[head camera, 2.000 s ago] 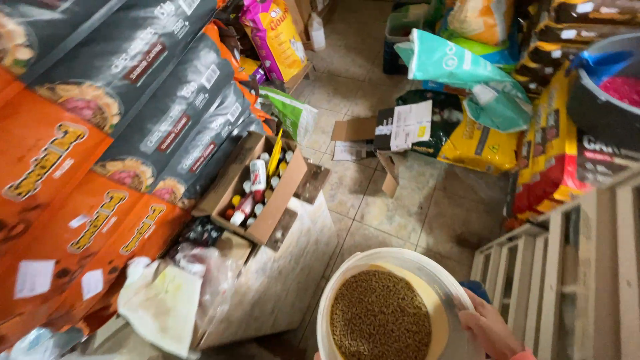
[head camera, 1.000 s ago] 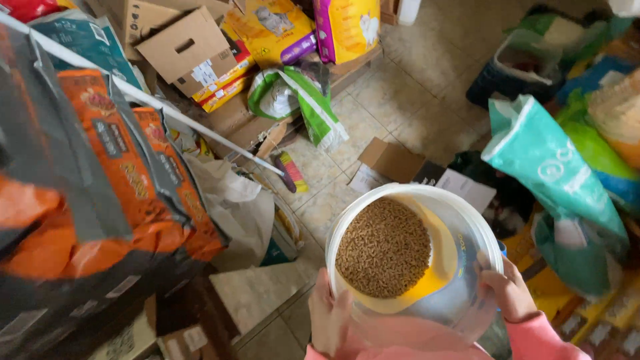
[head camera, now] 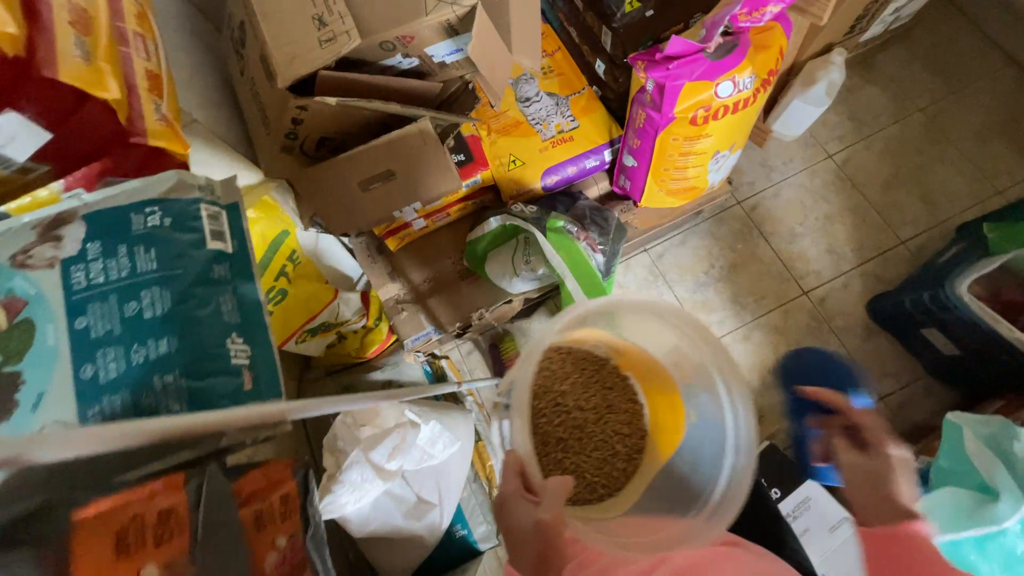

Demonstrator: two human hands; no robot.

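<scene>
A clear plastic bucket (head camera: 712, 400) is tilted at the lower middle, with brown pellets (head camera: 590, 424) and a yellow patch inside it. My left hand (head camera: 532, 508) grips its near left rim, the thumb over the edge. My right hand (head camera: 868, 456) is off the bucket to its right, blurred, fingers apart and holding nothing. Behind that hand, near the floor, shows a blue flip-flop (head camera: 816, 384). A green and white bag (head camera: 520, 256) lies just beyond the bucket.
Cardboard boxes (head camera: 376, 176) and a yellow cat food bag (head camera: 552, 120) stand ahead, beside a pink and yellow bag (head camera: 688, 120). A white jug (head camera: 808, 96) is at upper right, a dark crate (head camera: 936, 312) at right. A pale bar (head camera: 344, 404) crosses the left, near a white sack (head camera: 400, 472).
The right hand has let go of the bucket's side and moved away to the right. The left hand still holds the bucket. The view has swung left.
</scene>
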